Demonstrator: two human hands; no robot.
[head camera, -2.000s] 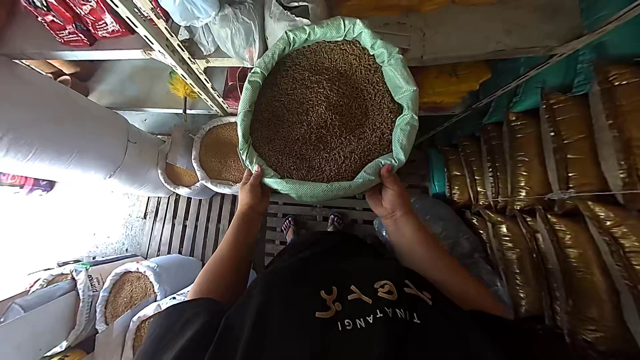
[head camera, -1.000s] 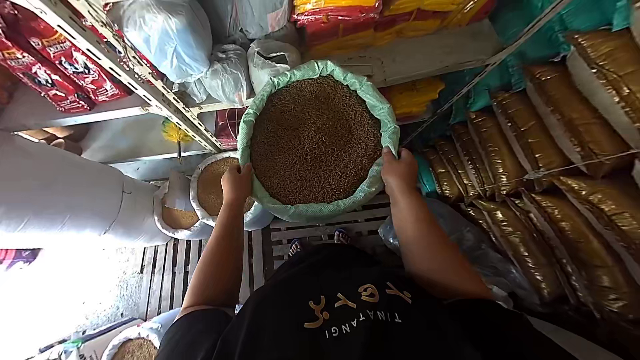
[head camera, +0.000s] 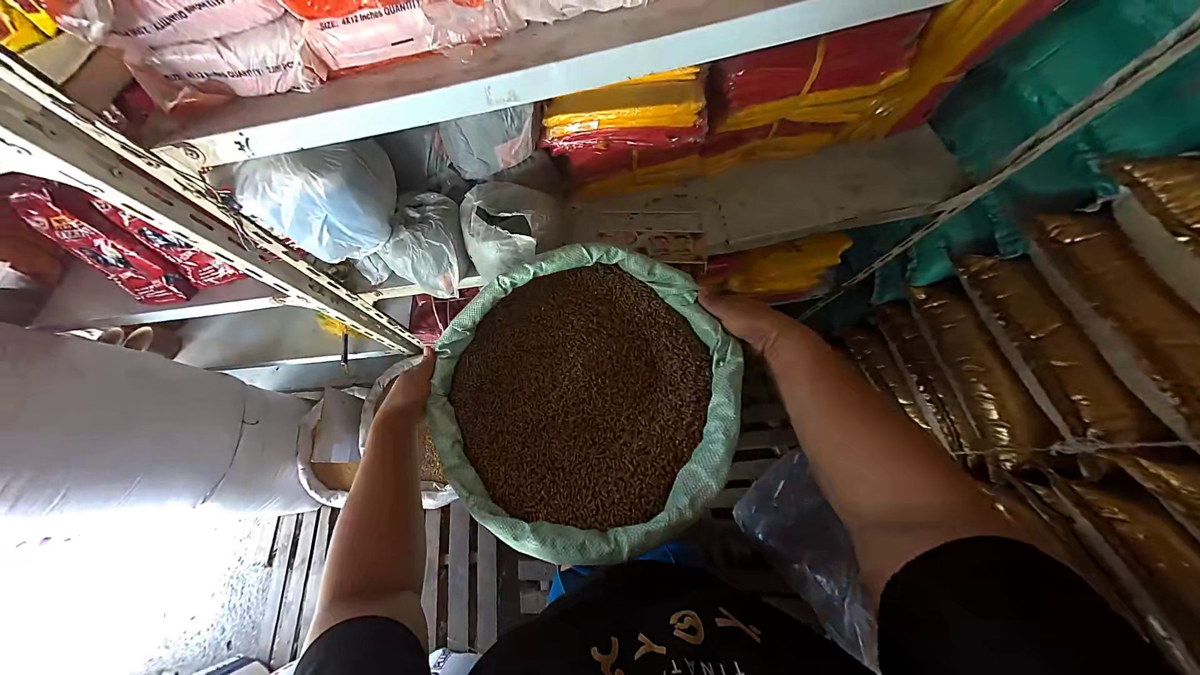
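Note:
A green woven sack (head camera: 572, 544) with its rim rolled down stands upright in front of my body, full of brown pellets (head camera: 581, 398). My left hand (head camera: 409, 384) grips the rolled rim at its upper left side, fingers partly hidden behind it. On the upper right side of the rim, my right hand (head camera: 745, 317) has hold too, and its fingertips are mostly out of sight behind the cloth. Whatever lies under the sack is hidden by it.
Beyond the sack, a shelf (head camera: 834, 187) holds plastic bags (head camera: 319, 197) and red and yellow packs (head camera: 623, 122). Gold packed sacks (head camera: 994, 375) are stacked at right behind a rope. Open sacks (head camera: 328, 469) and a large white sack (head camera: 122, 422) stand left. Below is a slatted floor (head camera: 459, 572).
The view has shifted, showing more of the upper shelf. Both hands stay on the sack's rim; my right hand now sits higher on its right side than two seconds ago.

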